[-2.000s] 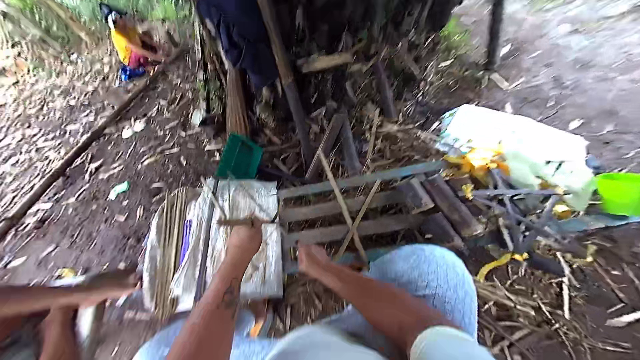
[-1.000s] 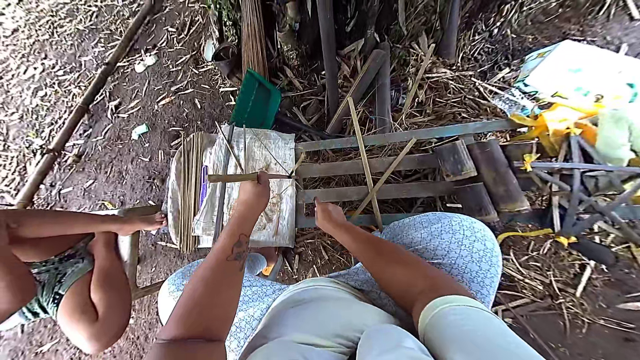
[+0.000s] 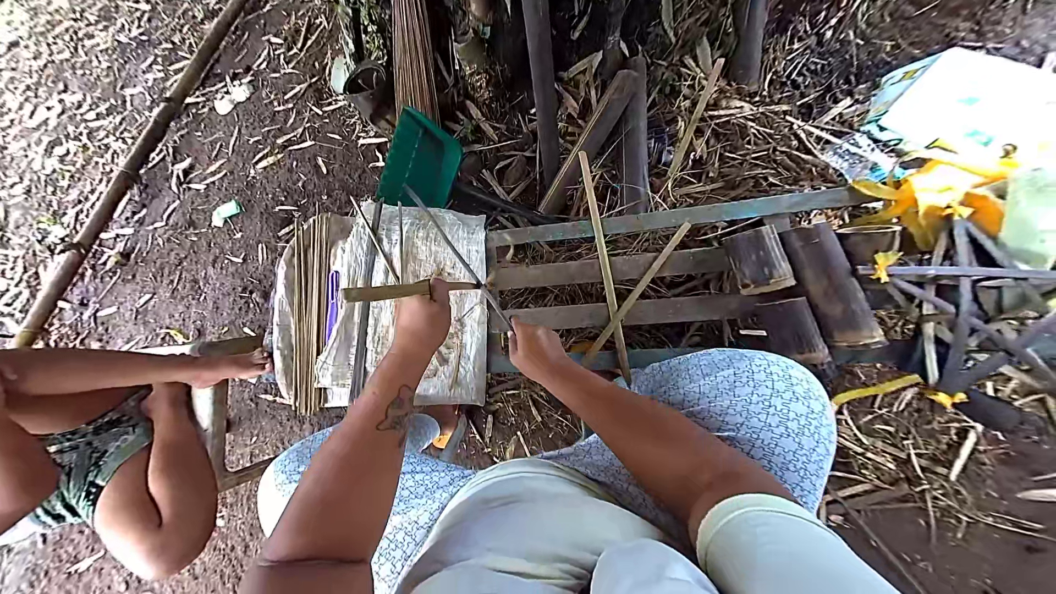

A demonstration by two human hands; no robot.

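Observation:
My left hand (image 3: 425, 318) is closed on a flat wooden or bamboo piece (image 3: 379, 292) that points left over a whitish woven sack (image 3: 462, 346). In my right hand (image 3: 535, 345) is the lower end of a thin dark strip (image 3: 450, 243), which slants up and left and meets the tip of the flat piece. Thin dark sticks (image 3: 363, 305) lie on the sack, with a bundle of slender strips (image 3: 309, 322) at its left. Two crossed bamboo strips (image 3: 601, 239) rest on the slatted bench (image 3: 619, 271) to the right of my hands.
A green dustpan (image 3: 419, 157) stands behind the sack. Cut bamboo sections (image 3: 833, 285) lie on the bench's right part, near dark sticks tied with yellow strips (image 3: 961, 313). A seated person's bare legs (image 3: 165, 462) are at the left. A long pole (image 3: 124, 177) lies on the ground beyond.
The view has tilted down since the first frame. Since one second ago, a thin dark strip has come to show plainly between my hands, against the tip of the flat piece.

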